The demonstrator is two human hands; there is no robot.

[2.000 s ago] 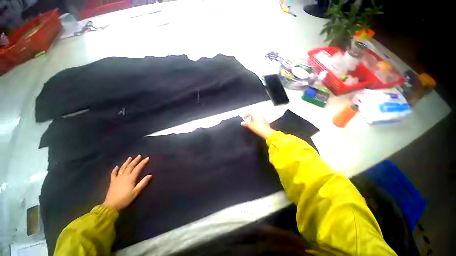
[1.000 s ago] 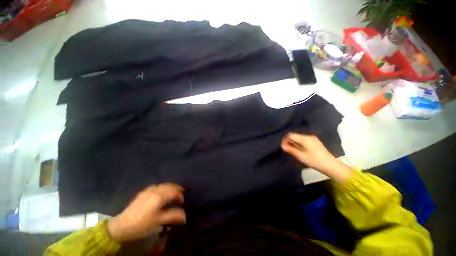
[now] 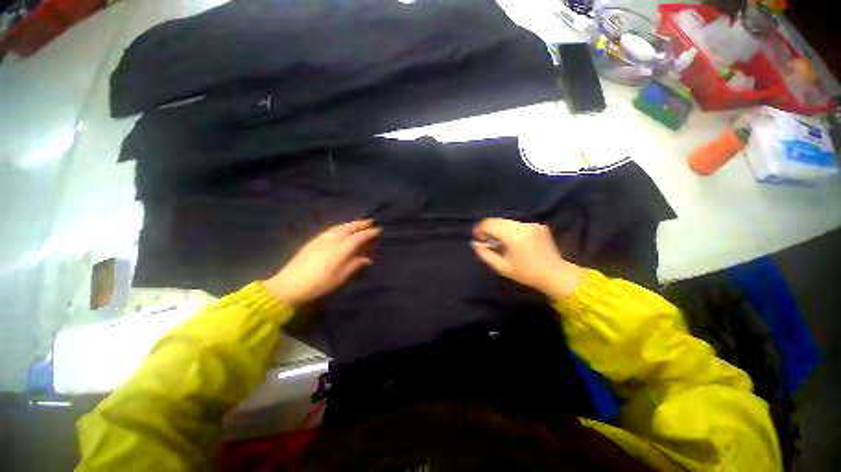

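A large black garment (image 3: 415,295) lies under both hands, its near part hanging over the table's front edge. A raised seam or fold runs across it between the hands. My left hand (image 3: 327,263) pinches the cloth at the left end of this fold. My right hand (image 3: 526,253) is at the right end, fingertips closed on the cloth; a tiny object shows at its fingers, too small to name. White piping (image 3: 576,172) curves along the garment's far right edge. More black cloth (image 3: 341,60) lies behind.
At the back right are a phone (image 3: 581,77), a green box (image 3: 662,105), an orange thread cone (image 3: 718,152), a white and blue packet (image 3: 789,147), a clear dish (image 3: 633,46) and a red basket (image 3: 728,90). White paper (image 3: 115,348) lies at the left. A blue crate (image 3: 775,313) stands low right.
The near garment has been pulled toward me and over the front edge. Both hands have come together over its middle and now pinch the cloth. The view has shifted.
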